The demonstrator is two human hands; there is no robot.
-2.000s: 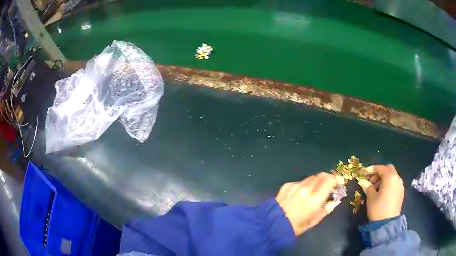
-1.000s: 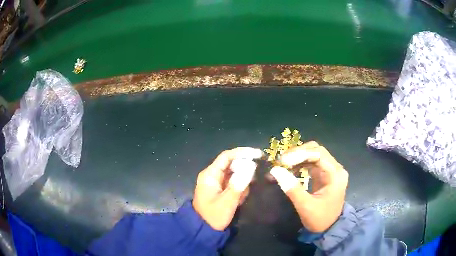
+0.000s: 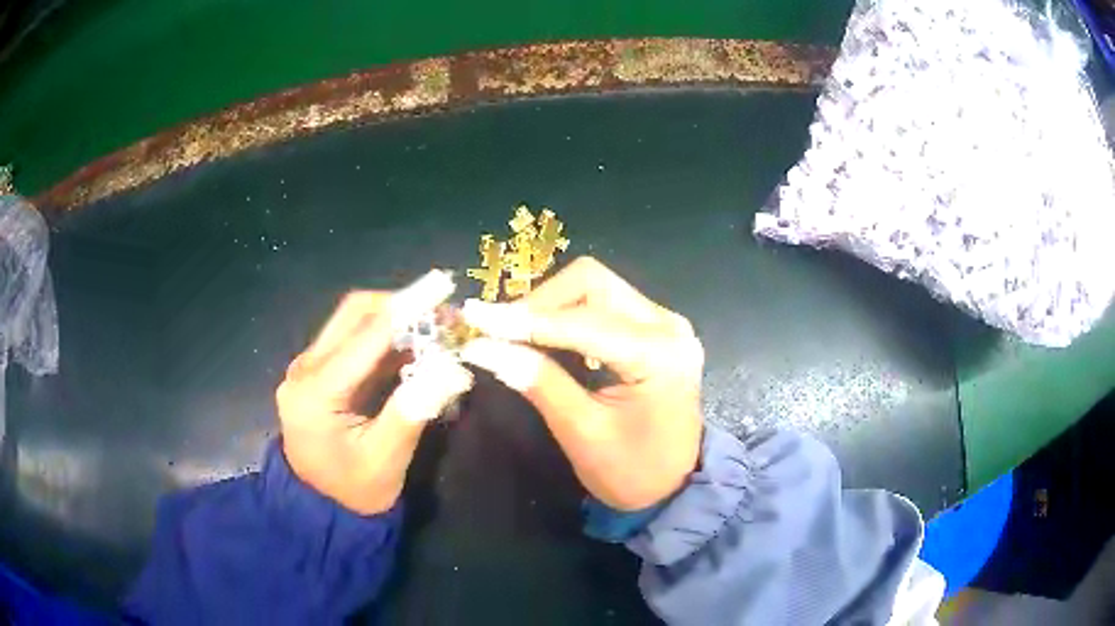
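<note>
My left hand (image 3: 361, 391) has white coverings on its fingertips and pinches a small pale, silvery part (image 3: 424, 333). My right hand (image 3: 599, 373), also with white fingertip coverings, pinches a small gold-coloured part (image 3: 457, 328) against the pale one. The two parts meet between my fingertips; how they fit is too blurred to tell. A cluster of gold-coloured parts (image 3: 523, 254) lies on the dark green bench surface (image 3: 269, 287) just beyond my right fingers, which may hide some of it.
A large clear bag of small white parts (image 3: 966, 159) lies at the right. A crumpled clear bag (image 3: 25, 287) is cut off at the left edge. A worn brown edge (image 3: 367, 108) separates the bench from the bright green strip (image 3: 245, 55). A blue round thing (image 3: 976, 532) shows at the lower right.
The view has turned right, so the white-part bag shows more fully and the empty bag less. My hands, apart a second ago, have come together at the fingertips.
</note>
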